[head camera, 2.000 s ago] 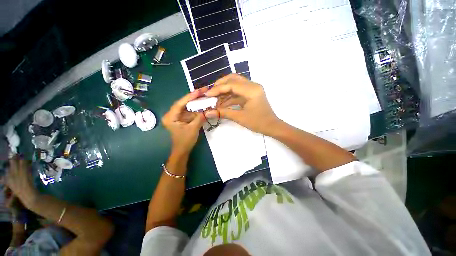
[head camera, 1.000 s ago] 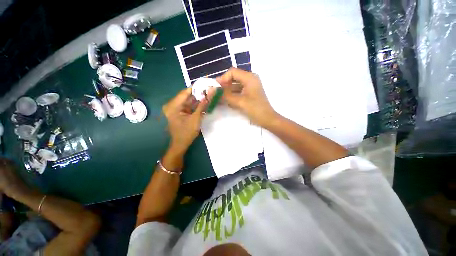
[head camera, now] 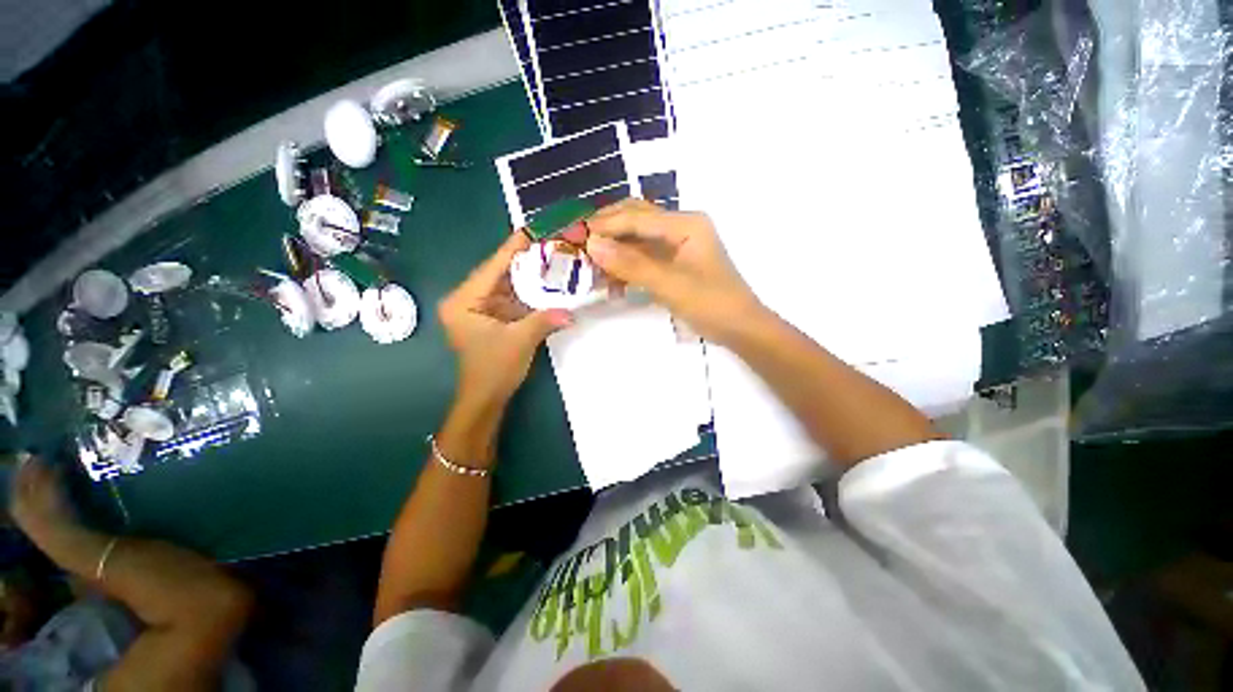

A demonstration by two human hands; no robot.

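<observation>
My left hand [head camera: 490, 314] holds a round white housing [head camera: 544, 283] by its left and lower edge, with the open side facing up. Inside it a small silvery piece and a small black rectangle show. A green circuit board [head camera: 557, 216] stands above the housing's far rim, with red wire between them. My right hand [head camera: 665, 260] has its fingertips at the board's right end and the housing's right rim. Below lies a black-and-white adhesive sheet [head camera: 575, 165], with bare white liner [head camera: 625, 392] toward me.
Several white housings [head camera: 390, 312] with wires and pouch cells [head camera: 437, 137] lie at left. A clear tray of housings [head camera: 230, 412] is farther left, near a neighbour's arm [head camera: 149, 581]. White paper [head camera: 825, 203] and crinkled plastic [head camera: 1176, 203] lie at right.
The housing has turned from edge-on to open side up. The green board, beside the housing's lower right a second ago, is now above its far rim.
</observation>
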